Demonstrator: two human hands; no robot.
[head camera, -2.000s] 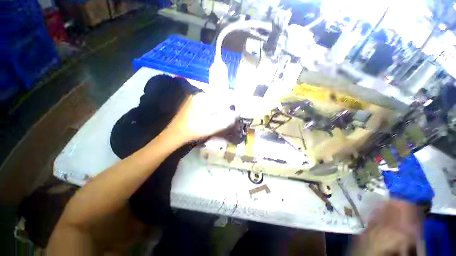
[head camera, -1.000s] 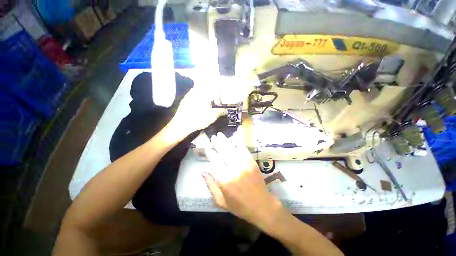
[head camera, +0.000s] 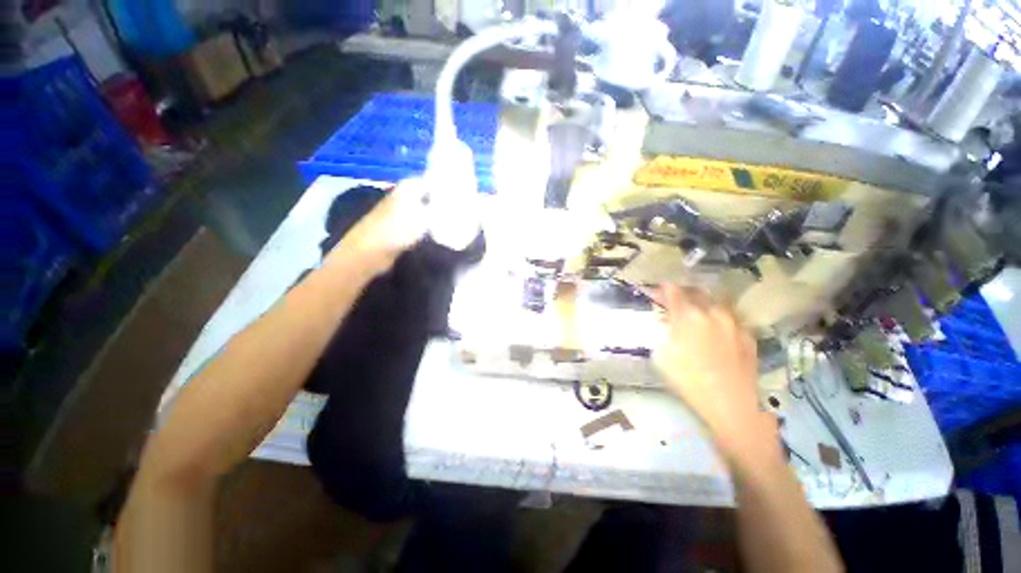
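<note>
My left hand (head camera: 386, 229) is at the upper left of the table, washed out by the lamp, on the black knit fabric (head camera: 375, 347). The fabric hangs over the table's front edge. Its grip is partly hidden by glare and the lamp. My right hand (head camera: 700, 341) is on the front of the cream coverstitch machine (head camera: 672, 269), right of the needle area; its fingertips are hard to make out. The presser foot area (head camera: 535, 293) shows no cloth under it.
The white lamp (head camera: 452, 185) glares left of the needles. Tweezers (head camera: 837, 431), a tan L-shaped scrap (head camera: 606, 424) and a small tan square (head camera: 829, 454) lie at the table's front right. Blue crates (head camera: 392, 140) stand behind the table and at the far left.
My left hand has moved left and back from the needles, and the fabric has come away from the foot. My right hand has moved right, from the needle area to the machine's front.
</note>
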